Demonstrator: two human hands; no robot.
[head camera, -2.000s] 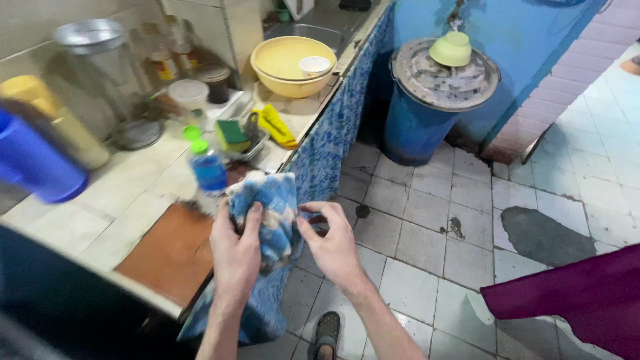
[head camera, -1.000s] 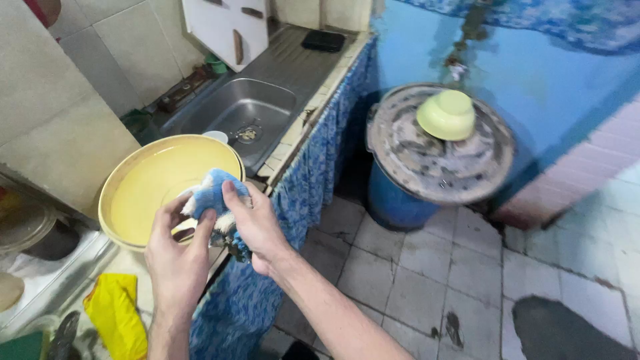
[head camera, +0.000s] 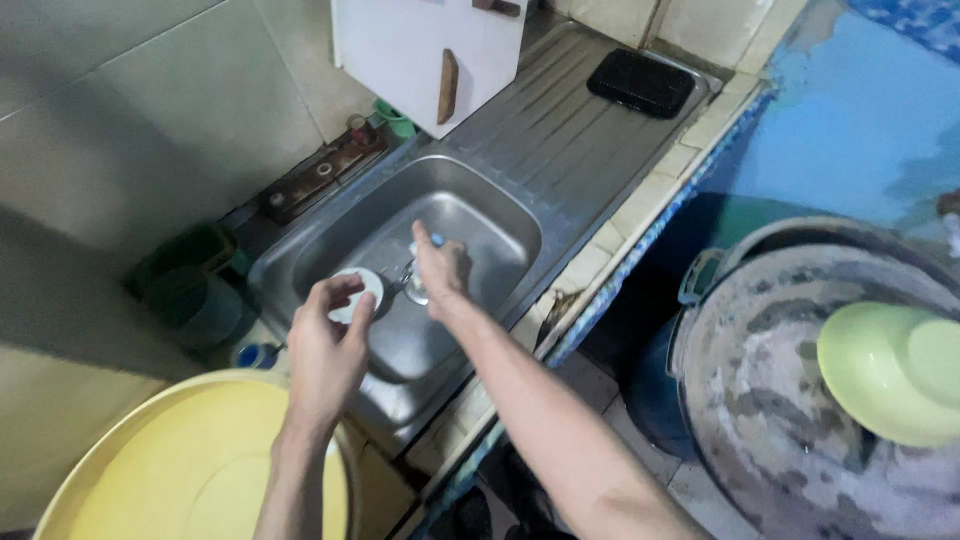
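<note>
My right hand (head camera: 442, 266) reaches down into the stainless steel sink basin (head camera: 480, 217), over the drain. A bit of blue and white cloth (head camera: 415, 247) shows at its fingers; the rest is hidden by the hand. My left hand (head camera: 330, 330) is at the basin's left side, with its thumb and fingertips around a small white cup (head camera: 358, 294). Whether the fingers press on the cup I cannot tell. At the lower left, close beside my left forearm, stands a large yellow basin (head camera: 180, 457).
A black tray-like thing (head camera: 641, 82) lies on the ridged drainboard (head camera: 547, 135). A white board with wooden handles (head camera: 427, 52) stands behind the sink. At the right, a light green bowl (head camera: 892, 371) rests on the lid of a blue barrel (head camera: 757, 375). Green containers (head camera: 195, 300) stand at the left.
Both hands have moved from above the counter edge and yellow basin to the sink. The blue and white cloth, held in both hands before, is now at the right hand. The view has shifted towards the sink.
</note>
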